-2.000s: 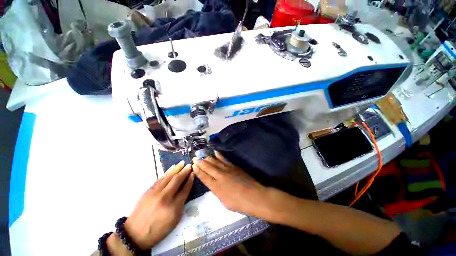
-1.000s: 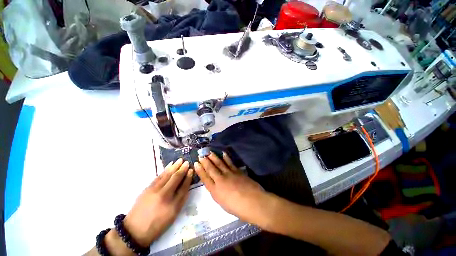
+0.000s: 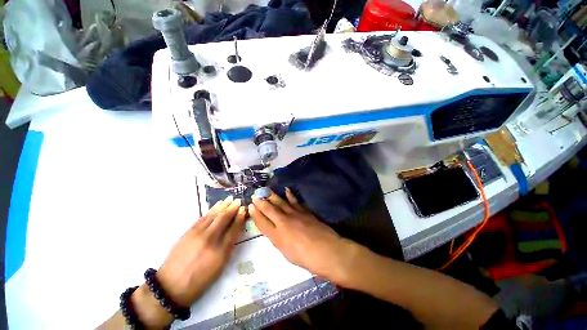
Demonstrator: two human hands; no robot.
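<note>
A dark navy denim garment (image 3: 331, 180) lies bunched under the arm of the white sewing machine (image 3: 335, 84), with a narrow part of it under the presser foot (image 3: 248, 184). My left hand (image 3: 199, 251), with dark beads at the wrist, lies flat with its fingertips on the cloth edge just in front of the foot. My right hand (image 3: 302, 235) lies beside it, fingertips on the cloth right of the foot. The fingertips of both hands nearly touch. The needle point cannot be made out.
A smartphone (image 3: 441, 191) and an orange cord (image 3: 481, 206) lie right of the machine. Dark cloth (image 3: 122, 80) is heaped behind the head on the white table (image 3: 96, 213). A red container (image 3: 386, 15) stands at the back. A marked strip runs along the front edge.
The denim strip has moved away from me under the foot, and less of it shows in front. White table now shows below my fingertips. Both hands stay near the foot.
</note>
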